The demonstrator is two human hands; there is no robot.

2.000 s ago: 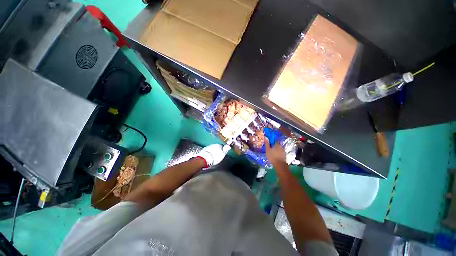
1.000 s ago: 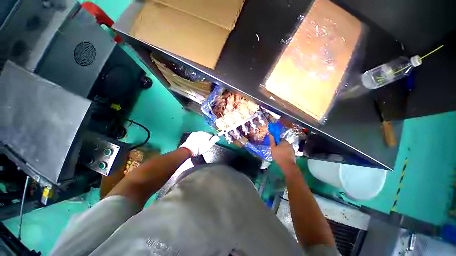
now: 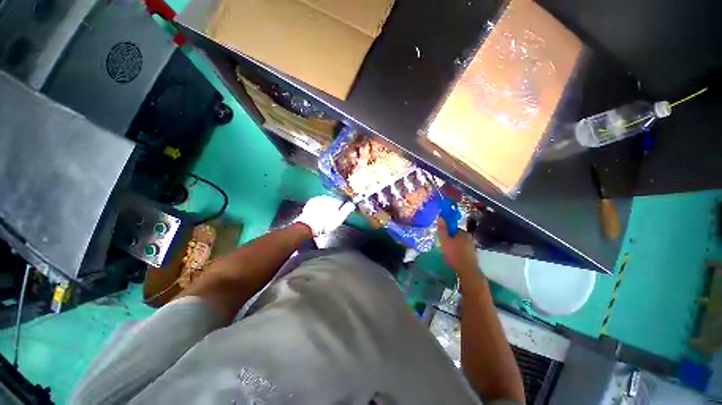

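Observation:
My left hand (image 3: 327, 215), in a white knit glove with a red cuff, grips the thin handle end of the core bar (image 3: 389, 188). The bar lies slanted over the blue parts bin (image 3: 328, 162), its row of stubby cores facing my body. Small peach-orange moulded parts (image 3: 368, 158) fill the bin, which has a clear liner bag (image 3: 410, 237). My bare right hand (image 3: 457, 244) holds the bright blue air blow gun (image 3: 449, 213) at the bar's far right end. The gun's nozzle is too blurred to make out.
The black-topped bench (image 3: 396, 83) overhangs the bin. On it lie a cardboard sheet (image 3: 297, 39), a film-wrapped peach-tan stack (image 3: 503, 99), a clear bottle (image 3: 617, 125) and a wooden-handled tool (image 3: 609, 217). A white bucket (image 3: 560, 285) stands right, a scrap box (image 3: 162, 285) left beside grey machinery (image 3: 63, 170).
My left hand and the core bar have shifted slightly, now a little higher. My right hand with the blow gun has moved slightly right, away from the cores. The head view has shifted a little.

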